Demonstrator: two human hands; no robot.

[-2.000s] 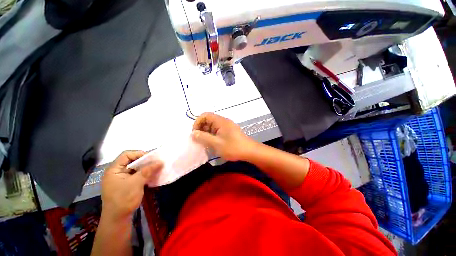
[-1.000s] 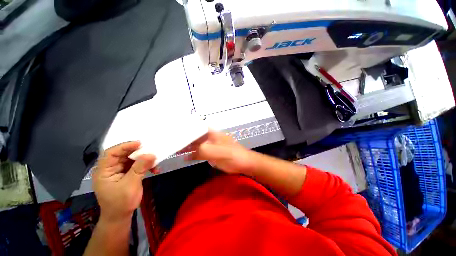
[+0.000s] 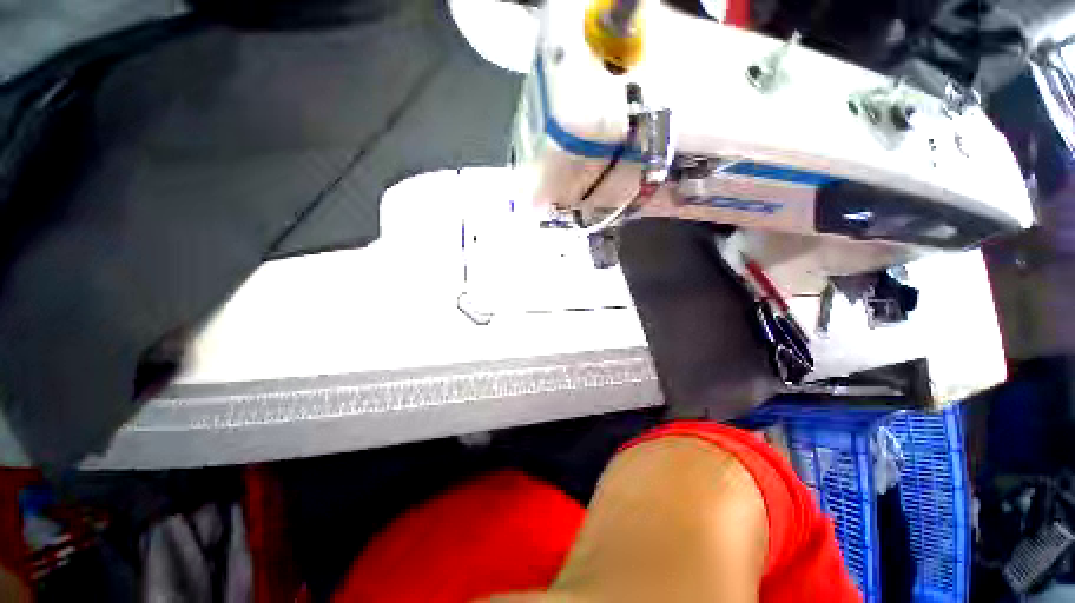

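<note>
The white sewing machine (image 3: pixel 731 100) with a blue stripe stands at the upper right of the head view. A large dark grey fabric panel (image 3: pixel 177 177) lies flat on the left and hangs over the table's front edge. Another dark grey piece (image 3: pixel 690 312) lies under the machine arm. My right forearm, bare below a red sleeve, is at the bottom centre, with the hand cut off by the lower edge. My left hand is not in view. The small white piece is not in view.
The white machine table (image 3: pixel 318 318) has a ruler scale along its front edge. Dark-handled scissors (image 3: pixel 786 348) and a red item (image 3: pixel 764 283) lie right of the needle. A blue plastic crate (image 3: pixel 937 507) stands at the lower right. A yellow part (image 3: pixel 615 45) sits atop the machine.
The view has shifted and shows more of the machine's top. Both hands have left the picture, and the white piece they held is gone from view. The right forearm now points down towards the body.
</note>
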